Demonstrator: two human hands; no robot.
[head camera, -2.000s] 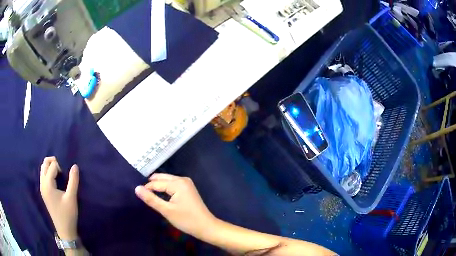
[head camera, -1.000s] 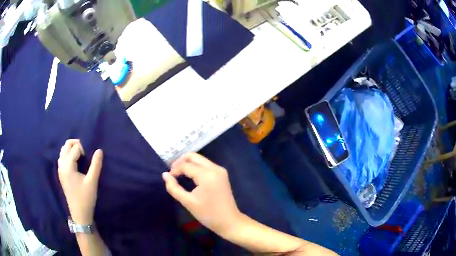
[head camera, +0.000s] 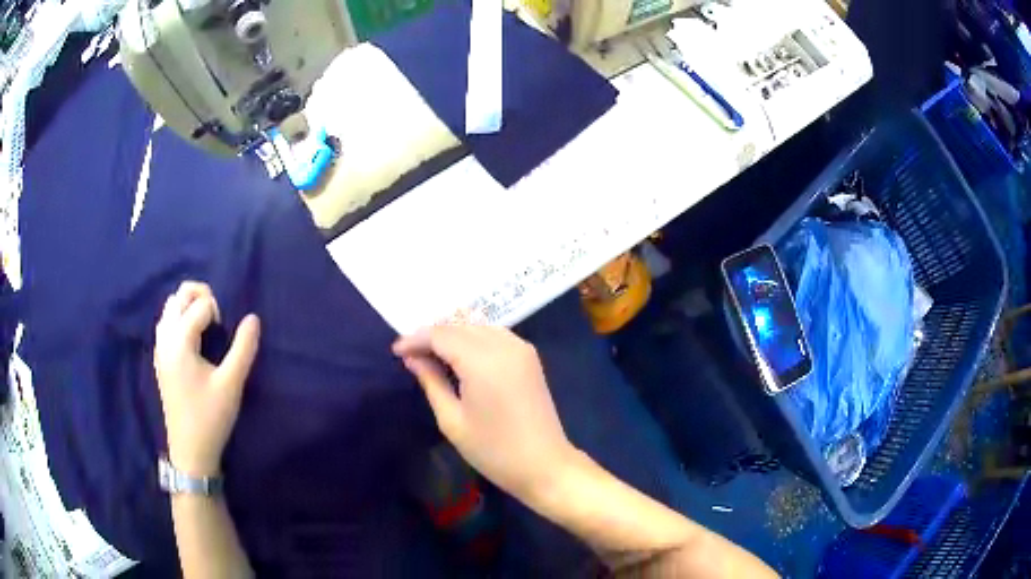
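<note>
A large dark navy fabric panel (head camera: 113, 294) lies left of and under the sewing machine head (head camera: 226, 68) and hangs over the table's front edge. A bright blue curved piece (head camera: 311, 162) sits beside the presser foot area. My left hand (head camera: 201, 373), with a wrist band, lies on the fabric, thumb and fingers apart. My right hand (head camera: 486, 390) is at the table's front corner, with thumb and index finger together on the panel's right edge. The needle is too small to make out.
A small navy piece (head camera: 543, 102) with a white strip (head camera: 484, 68) lies right of the head. A blue pen (head camera: 707, 91) lies further right on the white table (head camera: 633, 170). At the right, a dark blue basket (head camera: 978, 328) holds a blue bag (head camera: 854, 328), with a lit smartphone (head camera: 769, 317) on its edge.
The view has shifted, so the machine and table sit further right. My right finger and thumb have closed together at the fabric edge. My left hand has moved slightly up the fabric.
</note>
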